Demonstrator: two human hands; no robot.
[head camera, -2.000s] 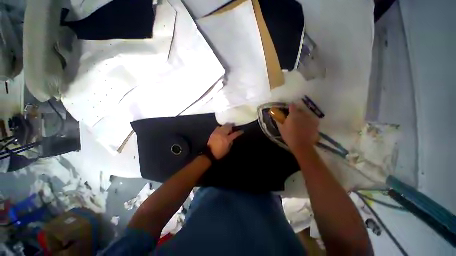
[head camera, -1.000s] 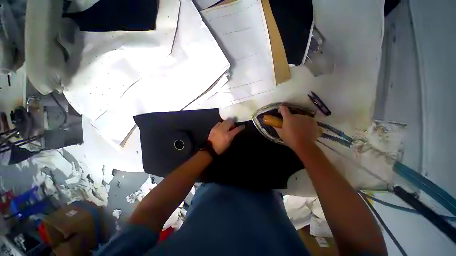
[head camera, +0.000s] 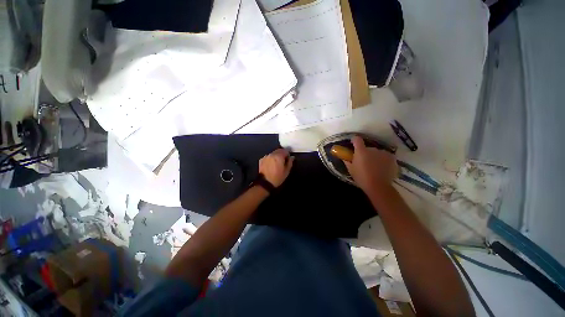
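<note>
A black garment panel [head camera: 316,201] lies flat on the white cloth-covered table, close in front of me. A small dark tape roll with a pale ring centre [head camera: 227,176] lies on its left part. My left hand [head camera: 276,166] is at the panel's upper edge, fingers curled in; whether it pinches a tape or the edge is too small to tell. My right hand [head camera: 372,163] holds the steam iron [head camera: 334,162] by its orange-brown handle. The iron stands on the panel's upper right edge, its tip pointing left. Its underside is hidden.
White pattern sheets [head camera: 204,93] and a tan card [head camera: 357,80] lie beyond the panel. Dark thread snips [head camera: 404,135] lie right of the iron. Blue-grey hoses [head camera: 526,238] run right past a stained pad [head camera: 480,186]. A padded pressing arm [head camera: 65,56] stands at back left.
My left hand's fingers, spread before, are now drawn in. The iron stays near the same part of the panel's edge. The whole view has shifted slightly.
</note>
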